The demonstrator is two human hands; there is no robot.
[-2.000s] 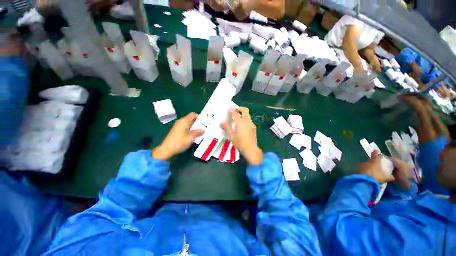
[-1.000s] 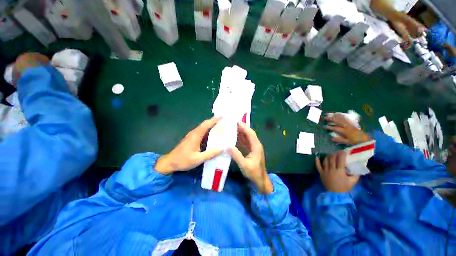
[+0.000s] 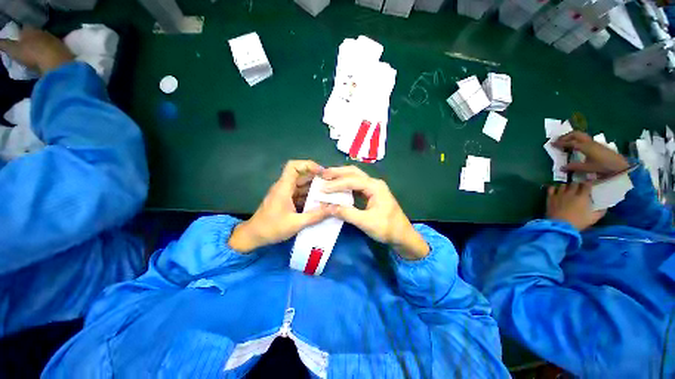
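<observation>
A white folding carton (image 3: 314, 240) with a red block at its near end is held in front of my chest, past the bench's near edge. My left hand (image 3: 280, 207) grips its left side and my right hand (image 3: 370, 207) its right side. The fingertips of both hands meet at the carton's far end, on its white flaps. What is inside the carton is hidden. Several flat white cartons (image 3: 360, 92) with red blocks toward me lie overlapping on the green bench ahead of my hands.
A leaflet stack (image 3: 252, 58) lies left of centre. Loose folded leaflets (image 3: 475, 172) lie to the right. Standing cartons (image 3: 566, 22) line the far side. A neighbour's blue sleeve (image 3: 81, 141) is at left, over a dark tray. Another worker's hands (image 3: 585, 174) handle leaflets and a carton at right.
The single carton is now apart from the flat cartons, which show lying ahead of my hands. My fingertips have come together at its far end. The view has tilted down.
</observation>
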